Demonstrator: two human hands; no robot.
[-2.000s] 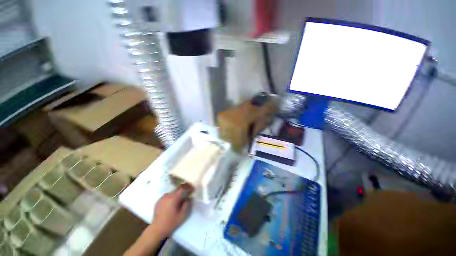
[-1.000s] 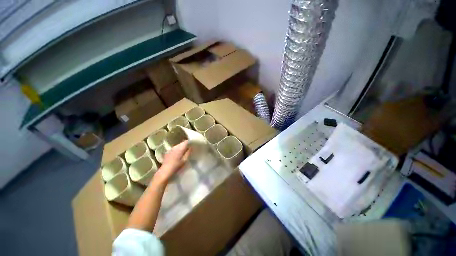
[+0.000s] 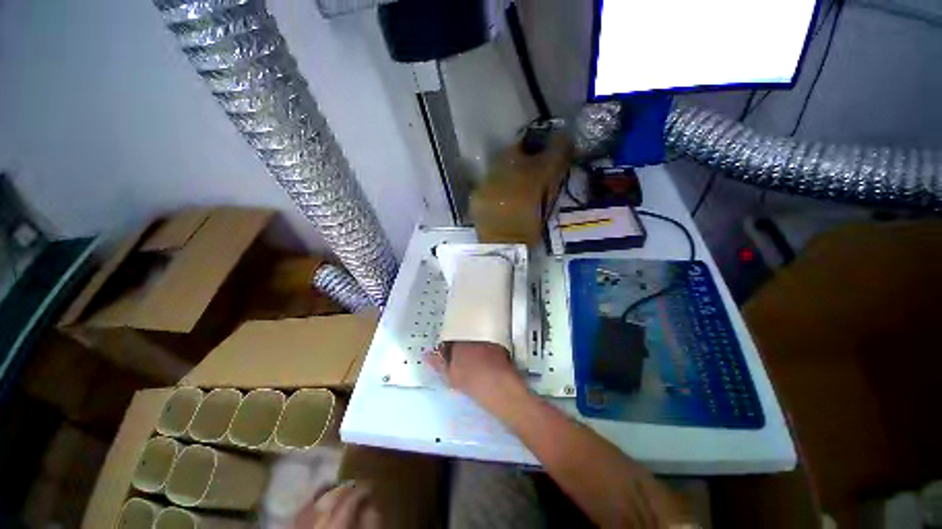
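Observation:
A cream hollow container lies in the white fixture on the worktable, its open end towards me. My right hand is bare and grips this near end, its fingertips partly hidden at the opening. My left hand is blurred and cut off by the bottom edge, beside the open carton; whether it holds anything cannot be told. The open carton at lower left holds several upright cream containers, open ends up.
The perforated base plate lies under the fixture. A blue mat with a black block lies on the right. The dark laser head hangs above. A small brown box stands behind the fixture. A large brown carton is at right.
The view has swung from the carton back to the worktable. The fixture, empty one second ago, now holds a container with my right hand on it. My left hand has left the container in the carton.

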